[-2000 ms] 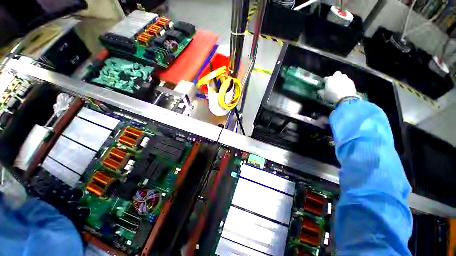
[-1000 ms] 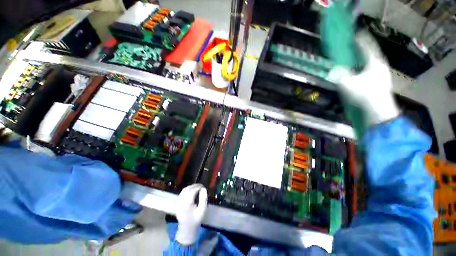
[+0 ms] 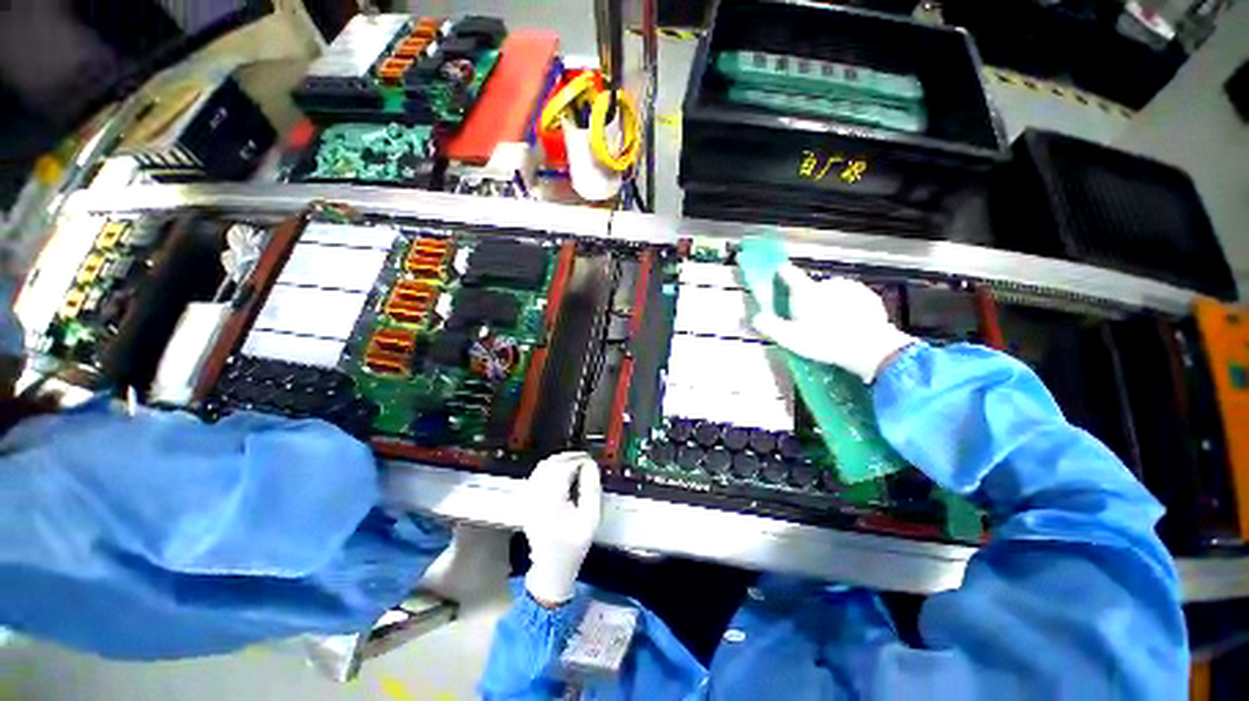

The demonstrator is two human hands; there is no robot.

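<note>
My right hand (image 3: pixel 833 323), in a white glove, grips a long green strip board (image 3: pixel 838 411) and holds it slantwise over the right main circuit board (image 3: pixel 808 541). Part of the strip is hidden under the hand. The strip crosses beside the white blocks (image 3: pixel 712 363) and hides the coils. Black round cans (image 3: pixel 726 441) show below the blocks. My left hand (image 3: pixel 563 514), also gloved, rests at the near rail between the two carriers, fingers curled; whether it holds anything cannot be told.
Another carrier with a main circuit board (image 3: pixel 459 397) lies to the left. Another person's blue sleeve (image 3: pixel 192 507) reaches in there. Behind the far rail (image 3: pixel 658 226) stand a black bin (image 3: pixel 767 158) with green strips and a yellow loop (image 3: pixel 616 130). An orange plate (image 3: pixel 1226 384) is at right.
My right hand has carried the green strip from the black bin down over the right board. My left hand came into view at the near rail and has stayed about there.
</note>
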